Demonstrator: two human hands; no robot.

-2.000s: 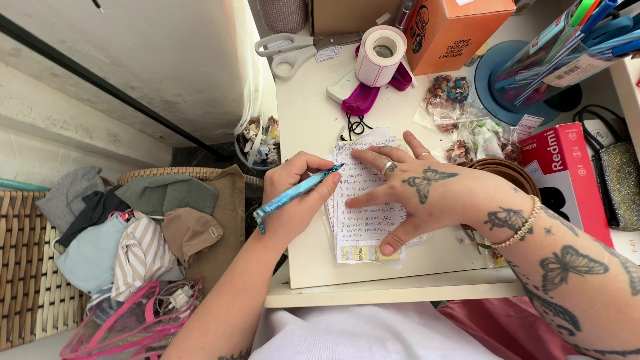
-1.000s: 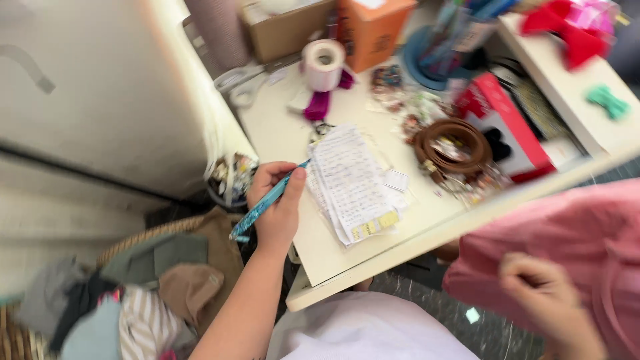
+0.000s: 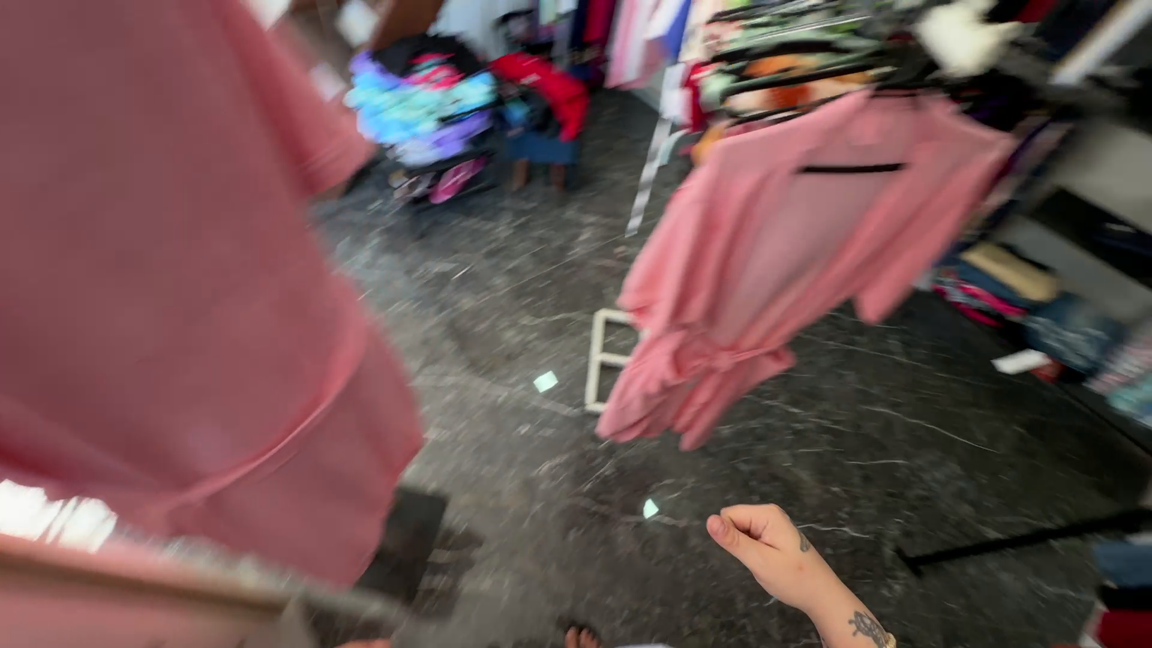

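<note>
My right hand (image 3: 751,538) is at the lower right, fingers curled and thumb against the index finger, with nothing visible in it. A pink garment (image 3: 810,234) with a knotted waist tie hangs on a black hanger on a clothes rack, above and beyond that hand. Another pink garment (image 3: 171,297), close to the camera and blurred, fills the left side. At the bottom edge, below it, a sliver of skin (image 3: 364,643) may be my left hand; its fingers and anything held are hidden.
Dark veined floor (image 3: 504,315) bears small pale scraps (image 3: 545,382) and a white frame (image 3: 594,360) partly behind the hanging garment. Piled clothes (image 3: 423,99) stand at the back left, folded clothes (image 3: 1071,315) at the right. A black bar (image 3: 1026,540) lies low at the right.
The view has swung far from the desk with the handwritten sheets to the floor and clothes rack. My right hand, on the sheets two seconds ago, is now raised over the floor. The pen is out of sight.
</note>
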